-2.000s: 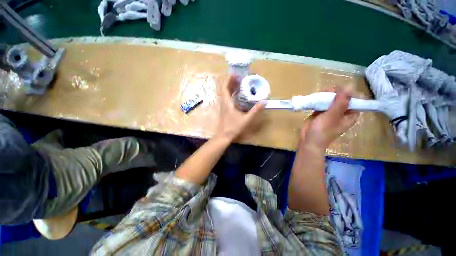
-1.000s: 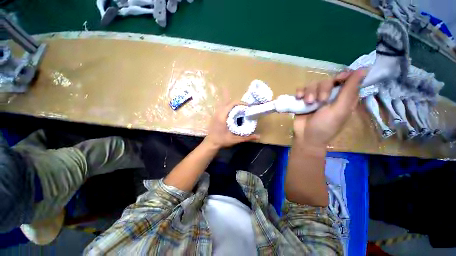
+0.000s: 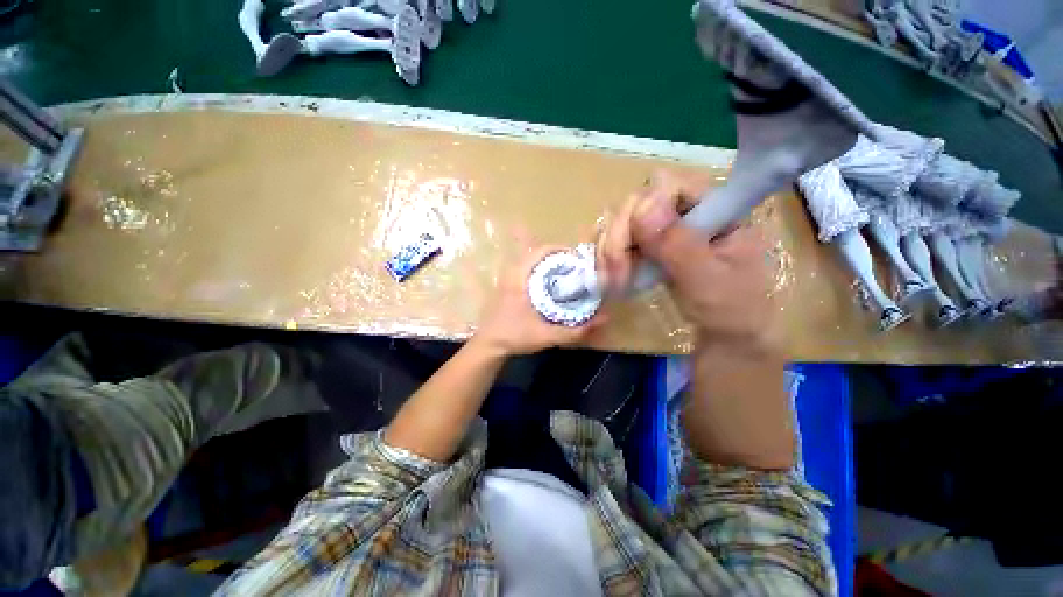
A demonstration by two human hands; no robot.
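My left hand (image 3: 520, 313) holds a striped trouser piece (image 3: 548, 301) low over the bench's front edge, its scalloped cuff facing up. My right hand (image 3: 699, 251) grips a pale lower leg (image 3: 729, 201) by the shaft. The leg's sandalled foot points up and right, large near the camera. The leg's other end is at the cuff, blurred and partly behind my right fingers; I cannot tell how far it is in the socket. The second cuff of the trouser piece is hidden.
Finished leg assemblies (image 3: 915, 204) overlap at right on the tan bench (image 3: 268, 210). A small blue printed packet (image 3: 413, 257) lies left of my hands. Loose legs (image 3: 361, 29) lie on the green conveyor (image 3: 560, 76). A blue bin (image 3: 825, 426) is below right. A neighbour's leg (image 3: 222, 402) is at left.
My right hand has moved left, bringing the leg from beside the trouser piece to its cuff; the foot has swung up and left. Earlier the trouser piece was turned so the cuff hole showed open.
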